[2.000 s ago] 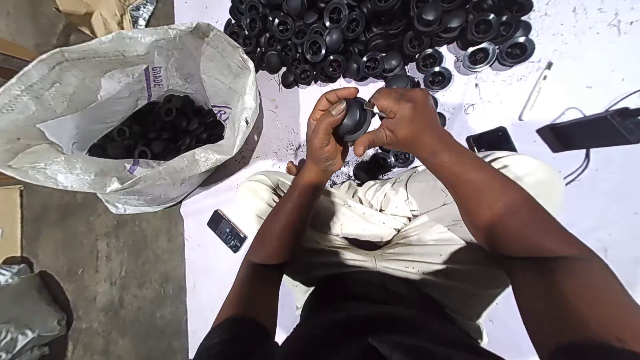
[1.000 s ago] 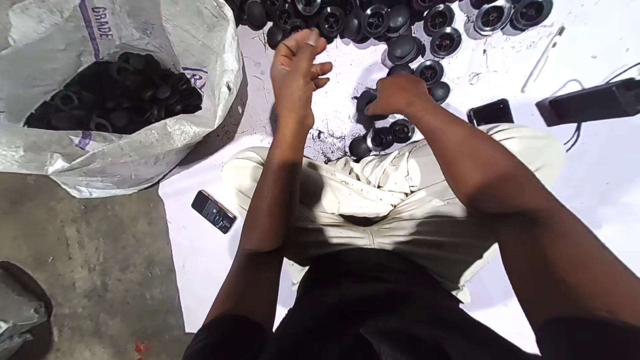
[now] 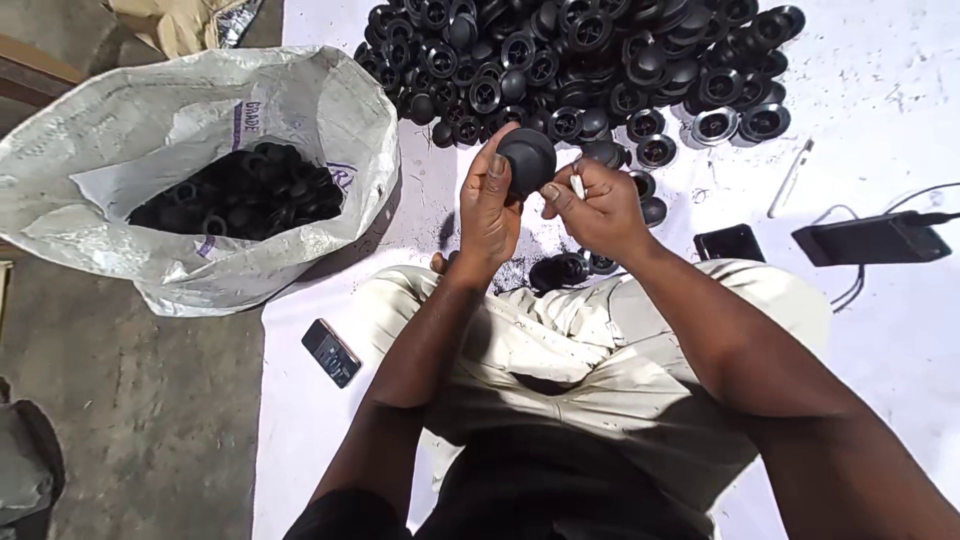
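Note:
My left hand (image 3: 491,206) holds a round black plastic part (image 3: 529,160) upright, its smooth domed face showing. Close to the lower right rim of that part is my right hand (image 3: 600,206), its fingers closed on a small white-handled tool (image 3: 577,186) whose tip is hidden. Beyond both hands lies a large pile of similar black parts (image 3: 517,51), some showing spoked undersides. Several more lie between my hands and my legs, among them a dark one (image 3: 551,272) with black shavings around it.
A white woven sack (image 3: 352,97) with black parts inside stands open at the left. A phone (image 3: 331,353) lies by my left knee. Near my right knee are a dark phone (image 3: 729,244), a black device with cables (image 3: 870,238) and a thin white pen-like tool (image 3: 790,178).
One second ago my left hand was raised with nothing in it and my right hand was down at the loose parts. Now both hands are together at a black part in my left hand.

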